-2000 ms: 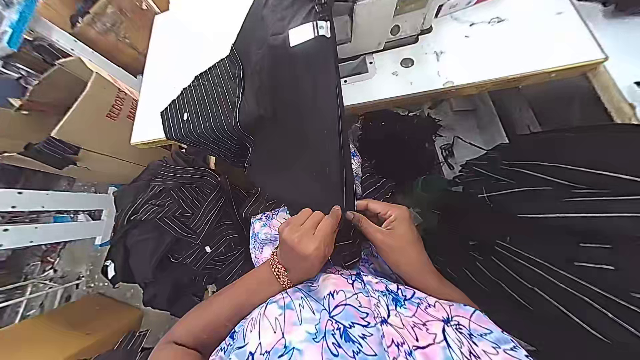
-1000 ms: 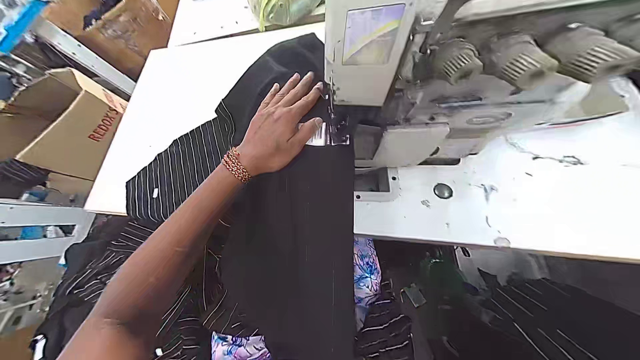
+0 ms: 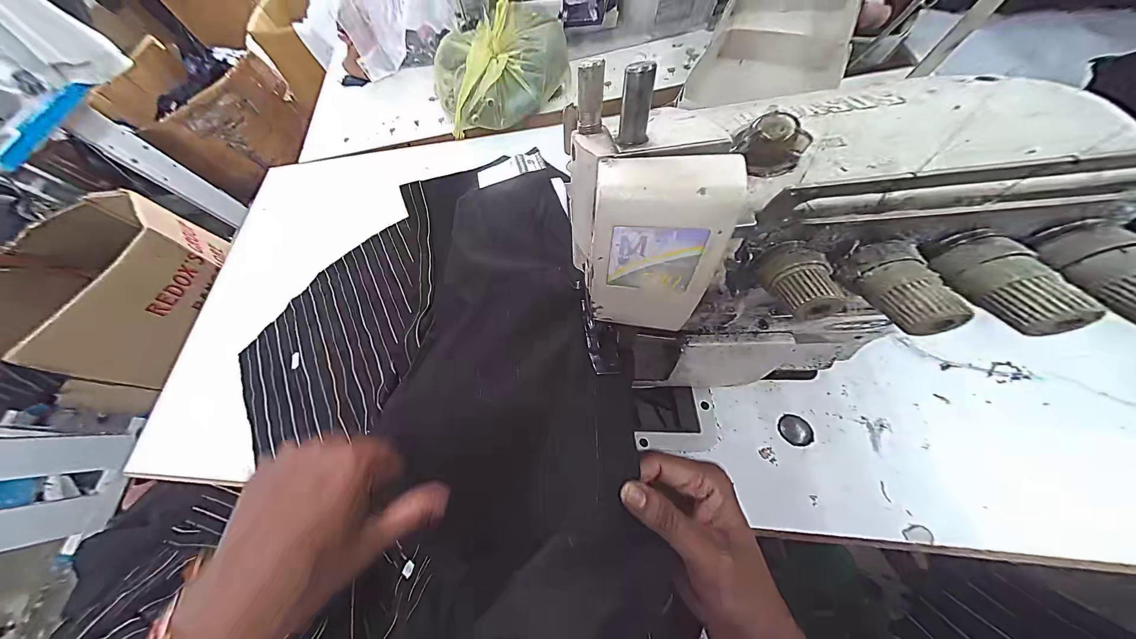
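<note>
Black fabric (image 3: 506, 382) lies on the white table, its right edge beneath the presser foot (image 3: 603, 348) of an industrial sewing machine (image 3: 670, 240). Pinstriped black cloth (image 3: 324, 328) spreads out on its left, and a white label (image 3: 510, 169) shows at the far end. My right hand (image 3: 697, 532) pinches the right edge of the fabric between thumb and fingers, on the near side of the foot. Blurred, my left hand (image 3: 328, 515) hovers over the left part of the cloth, fingers apart, holding nothing.
Ridged tension knobs (image 3: 905, 288) line the machine's front. Behind it stands a tied yellow-green plastic bag (image 3: 500, 71). An open cardboard box (image 3: 106, 293) is at the left, beside a white metal frame (image 3: 53, 497). More striped cloth (image 3: 151, 559) hangs below the table's near edge.
My left hand has come back from beside the presser foot toward me and lifted off the cloth. My right hand, unseen one second ago, now grips the fabric edge. The labelled end lies beyond the foot.
</note>
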